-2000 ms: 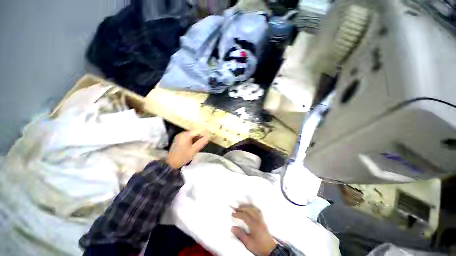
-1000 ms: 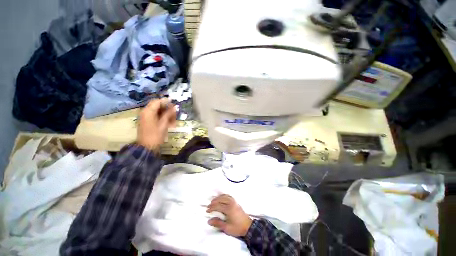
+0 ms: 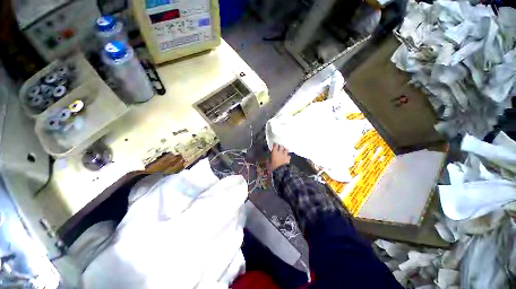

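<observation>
White cloth lies in a heap on my lap at the lower left, against the front edge of the machine table. My right hand is at the near left corner of the open tray, its fingers at the edge of a white cloth piece lying in the tray. The fingertips are partly hidden by the cloth, so I cannot tell whether they grip it. Yellow-orange stripes show inside the tray. My left hand is not in view.
The cream machine table holds a control panel, blue-capped bottles and a bobbin box. Large heaps of white pieces stand beyond the tray, around a brown carton. Loose threads hang by the table's edge.
The view has swung right, from the machine head to the tray. My right hand has moved from the cloth on my lap to the tray. My left hand has left the view.
</observation>
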